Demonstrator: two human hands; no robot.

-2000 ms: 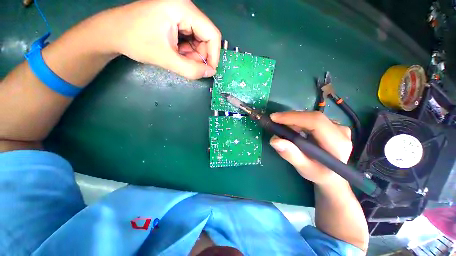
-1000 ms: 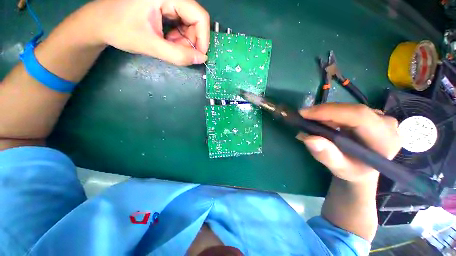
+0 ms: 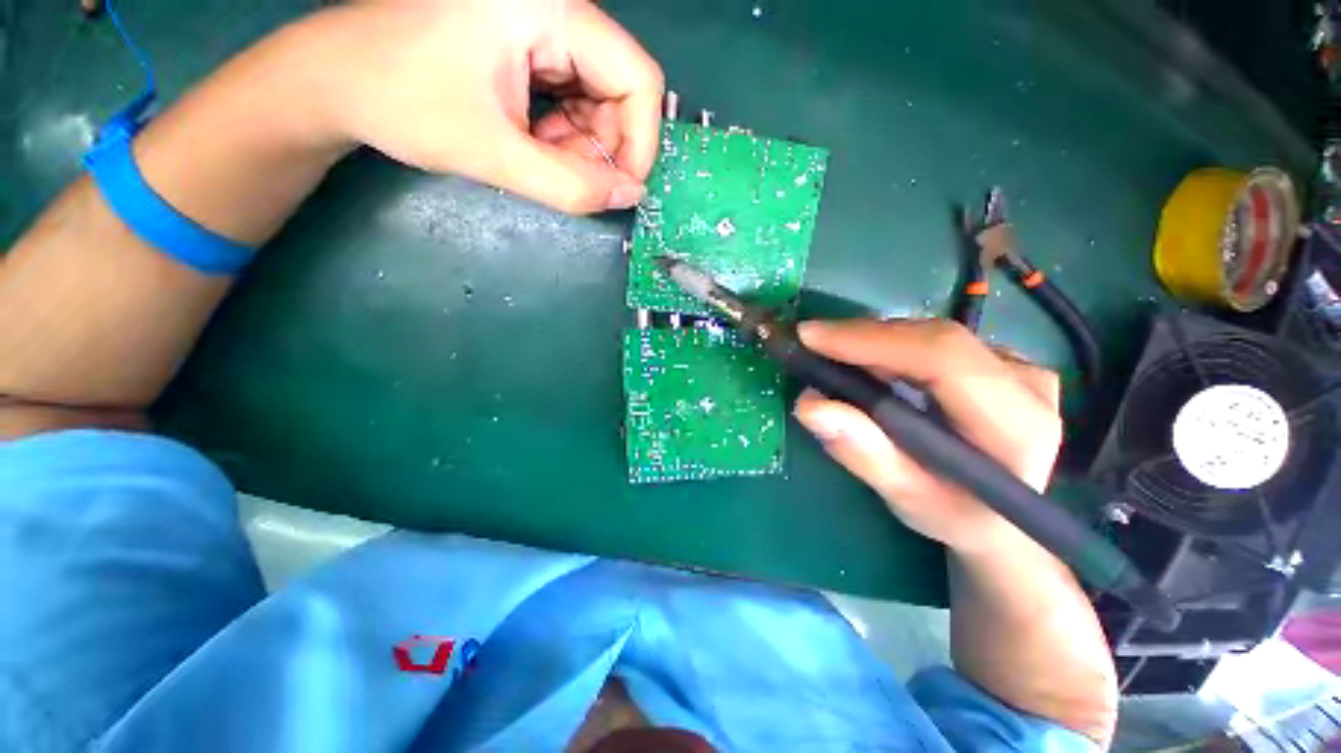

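Note:
Two green circuit boards lie end to end on the green mat, the upper board [image 3: 750, 206] and the lower board [image 3: 703, 405]. My left hand [image 3: 559, 125] is at the upper board's top left edge, pinching a thin strand of solder wire [image 3: 591, 143] between thumb and finger. My right hand [image 3: 941, 419] grips the black soldering iron [image 3: 941, 449] from the right. The iron's metal tip is over the lower left part of the upper board; whether it touches is too small to tell.
Side cutters [image 3: 1000, 262] with black and orange handles lie right of the boards. A yellow tape roll [image 3: 1206, 236] stands further right, above a black square fan [image 3: 1235, 434]. A blue strap [image 3: 155, 206] is on my left wrist, with its cord at top left.
Since one second ago the iron and my right hand have moved left, bringing the tip over the upper board's left part. The whole view has shifted slightly. My left hand still pinches the wire.

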